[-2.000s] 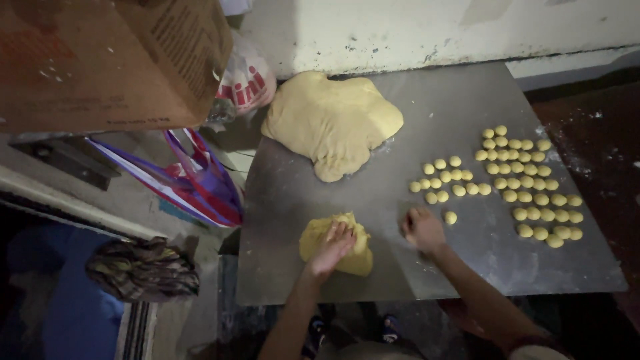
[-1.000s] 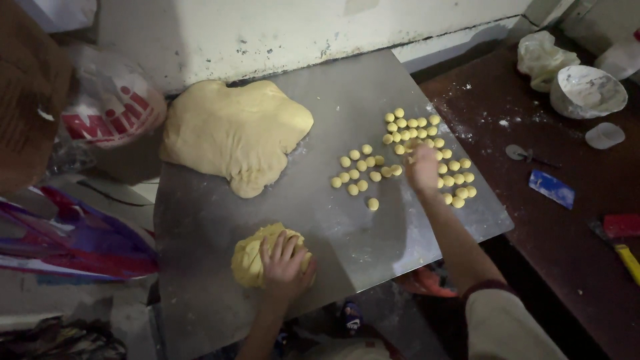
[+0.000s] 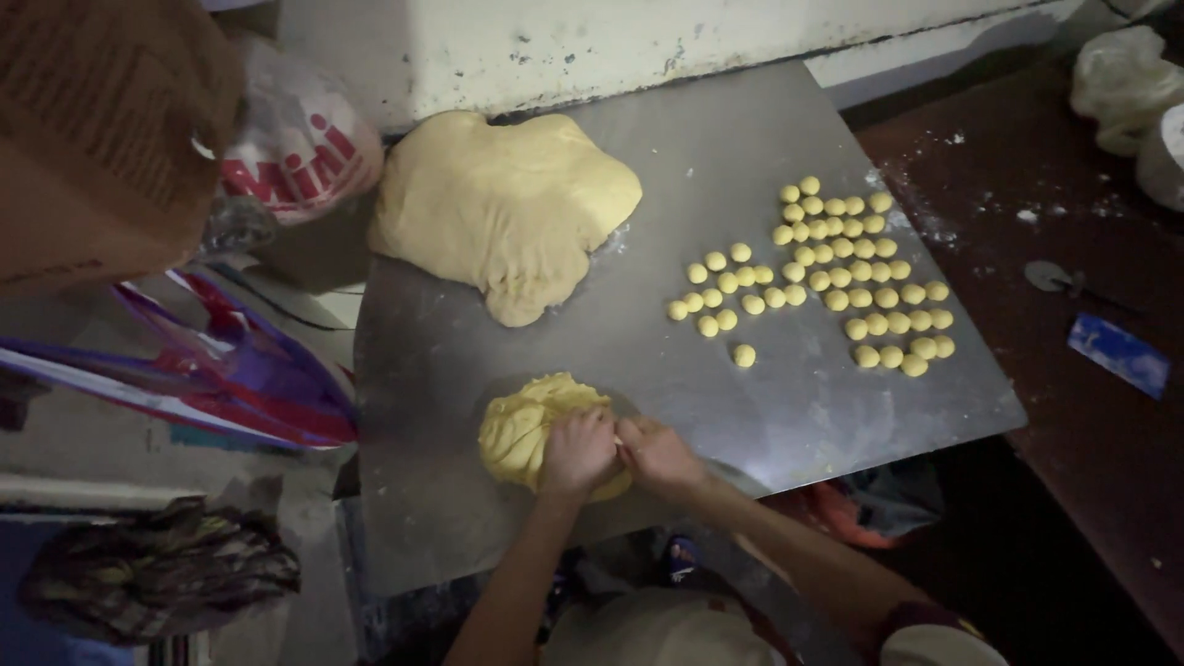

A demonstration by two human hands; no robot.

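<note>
My left hand (image 3: 579,451) presses on the right part of a small yellow dough lump (image 3: 518,427), its fingers curled into the dough. Touching it from the right, my right hand (image 3: 659,453) has its fingers closed near the lump's edge; whether dough is between them is hard to tell. Farther back on the metal tabletop (image 3: 647,370) lies a large pale dough mass (image 3: 499,199). Several small round dough balls (image 3: 860,271) stand in rows on the right, and a looser group (image 3: 738,277) is left of them. One ball (image 3: 745,355) sits apart, nearer to me.
A cardboard box (image 3: 111,139) and a printed plastic bag (image 3: 301,148) stand at the left, above a purple and red bag (image 3: 250,370). On the dark table at the right are a pastry wheel (image 3: 1050,277), a blue packet (image 3: 1119,354) and a white bowl (image 3: 1164,157). A wall borders the back.
My right hand has moved left from the rows of balls to beside my left hand at the small dough lump. The view has shifted.
</note>
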